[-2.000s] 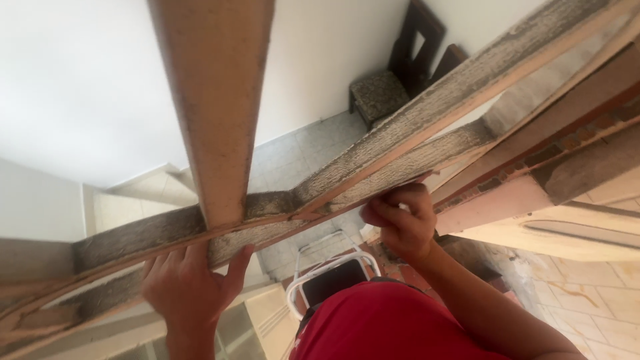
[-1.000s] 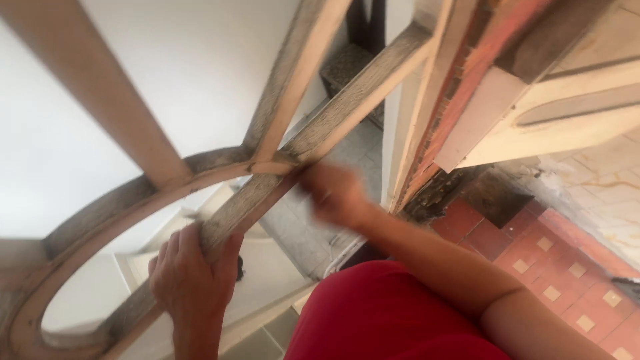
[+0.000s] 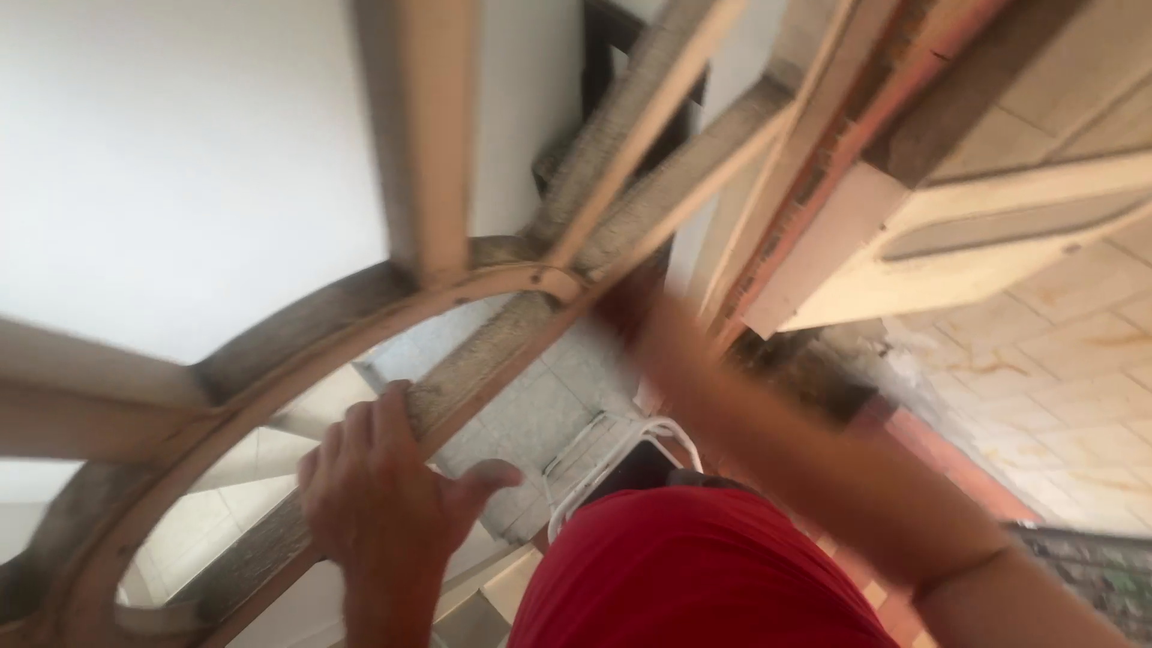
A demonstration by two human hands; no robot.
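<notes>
A wooden arched window frame [image 3: 360, 319] with a curved inner rail and several spokes spans the head view at a tilt. My left hand [image 3: 382, 481] lies over its straight bottom rail [image 3: 490, 360], fingers on the top face and thumb held apart on the near side. Just right of where the spokes meet the curved rail, my right hand [image 3: 634, 310] is strongly blurred at the underside of the same rail. Whether it holds anything is hidden by the blur. The wood's upper faces look grey and rough, the near faces pinkish brown.
Below is a white metal-framed step stool or chair [image 3: 621, 459] on tiled floor. A dark chair [image 3: 598, 81] stands behind the spokes. To the right are a rough brick wall edge [image 3: 801, 211], a cream panel [image 3: 1008, 234] and a broken floor edge.
My right hand has gone from a clear fist on the rail two seconds ago to a blur near the spoke joint. The view has turned. My left hand stays on the rail.
</notes>
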